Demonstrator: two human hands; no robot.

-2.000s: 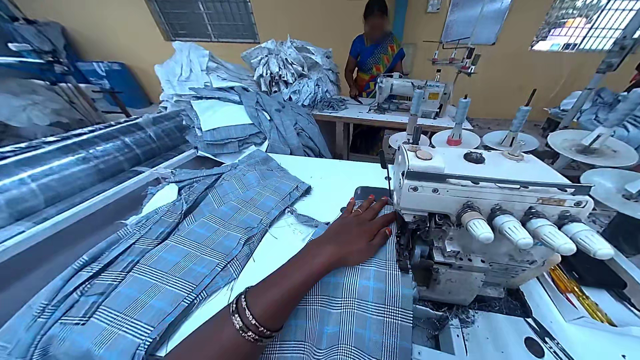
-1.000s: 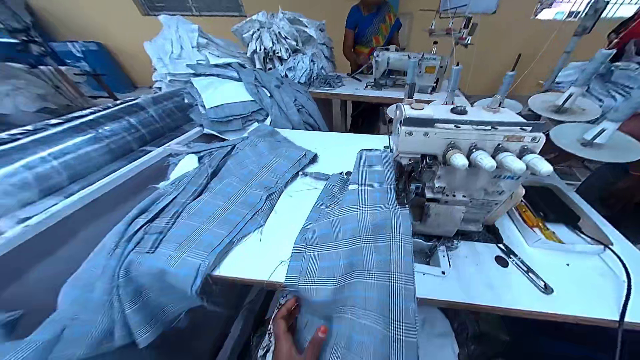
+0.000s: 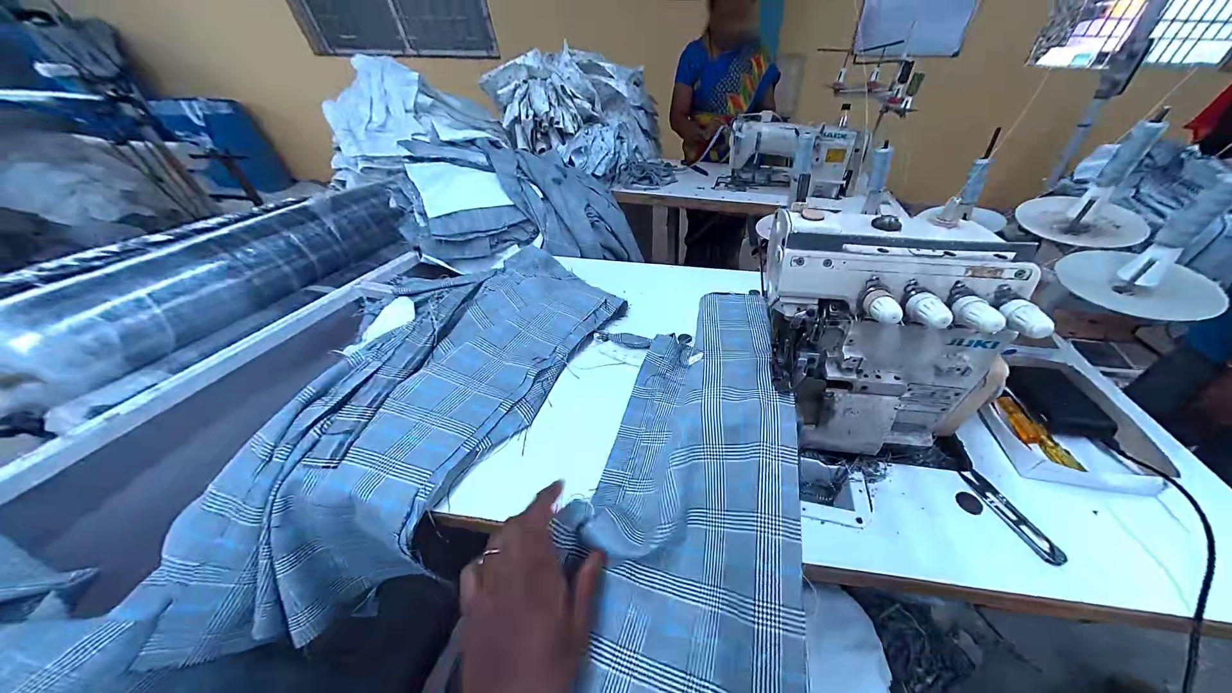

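My left hand (image 3: 529,587), slightly blurred, is at the table's front edge with its index finger and thumb apart. It is at the left edge of a grey-blue checked fabric panel (image 3: 731,539), beside a raised fold. This panel runs up along the left side of a white Juki overlock sewing machine (image 3: 895,327), its right edge close to the presser area. A second stack of checked fabric pieces (image 3: 462,375) lies on the left of the table and hangs over its front edge. My right hand is not in view.
Metal thread snips or tweezers (image 3: 1015,520) lie right of the machine, near a box (image 3: 1088,472) with yellow-handled tools. Plastic-wrapped fabric roll (image 3: 192,279) at left; fabric heaps (image 3: 568,115) behind. A person (image 3: 727,82) stands at another sewing machine (image 3: 794,154).
Two seconds ago my left hand lay flat on the fabric beside the machine's needle area; it moved down to the panel's lower part, and is now a little higher at its left edge.
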